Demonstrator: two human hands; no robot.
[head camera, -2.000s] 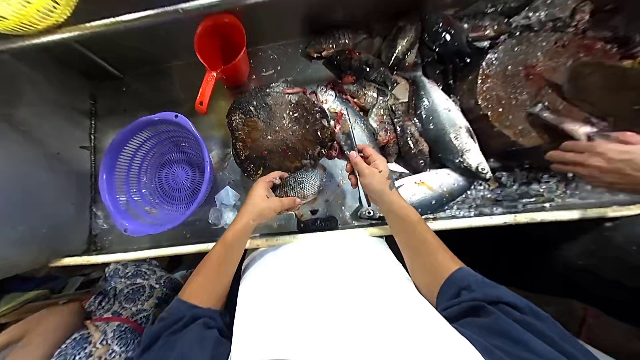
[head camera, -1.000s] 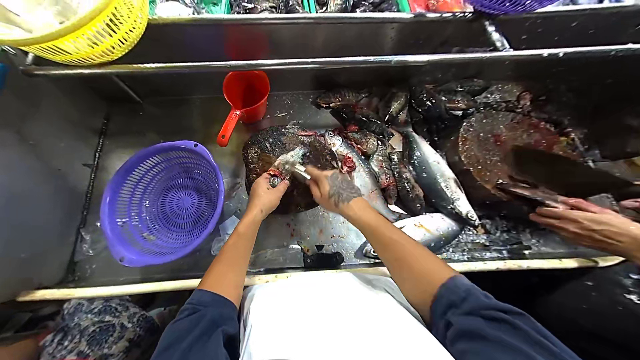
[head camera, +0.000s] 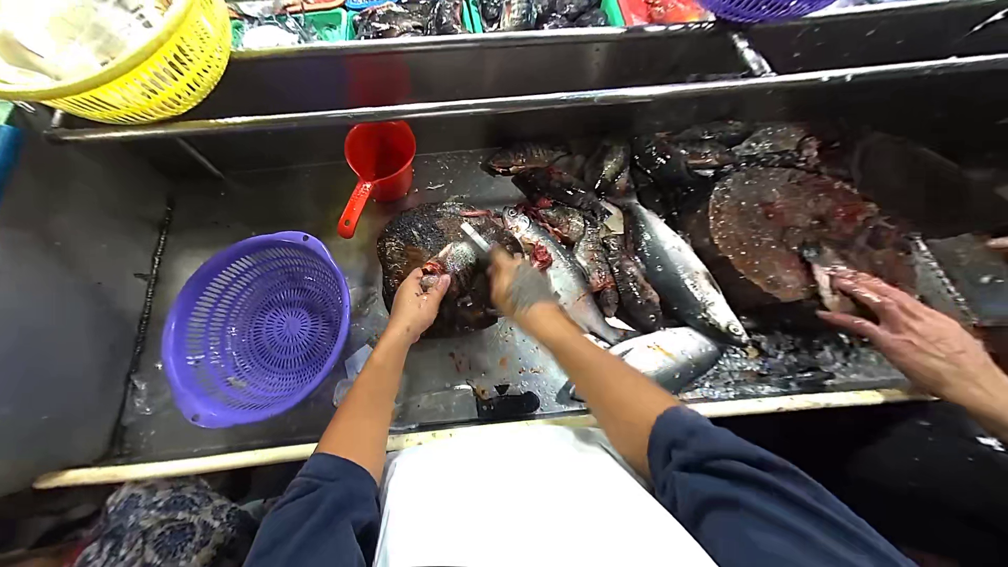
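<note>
A small scaly fish (head camera: 457, 258) lies on the dark round chopping block (head camera: 417, 228), partly hidden by my hands. My left hand (head camera: 419, 301) grips its reddish head end. Over the other end is my right hand (head camera: 516, 279), blurred and closed around a tool (head camera: 475, 236) whose pale end shows; its kind cannot be told. Just right of the block lies a silvery fish (head camera: 568, 279) with red flesh at its head. Beyond it are several dark fish (head camera: 594, 256) and a larger silver fish (head camera: 681, 264). Another silver fish (head camera: 669, 352) lies near the front edge.
A purple plastic basket (head camera: 335, 315) stands left, a red dipper (head camera: 380, 161) behind the block. A yellow basket (head camera: 177, 75) sits at the back left. At the right, another person's hand (head camera: 906, 323) touches a fish piece on a second chopping block (head camera: 776, 228). The steel trough has a pale front edge (head camera: 197, 465).
Two seconds ago the small fish was at the block's front edge; now it is on the block, held by my left hand. My right hand has moved from beside the silvery fish to over the block.
</note>
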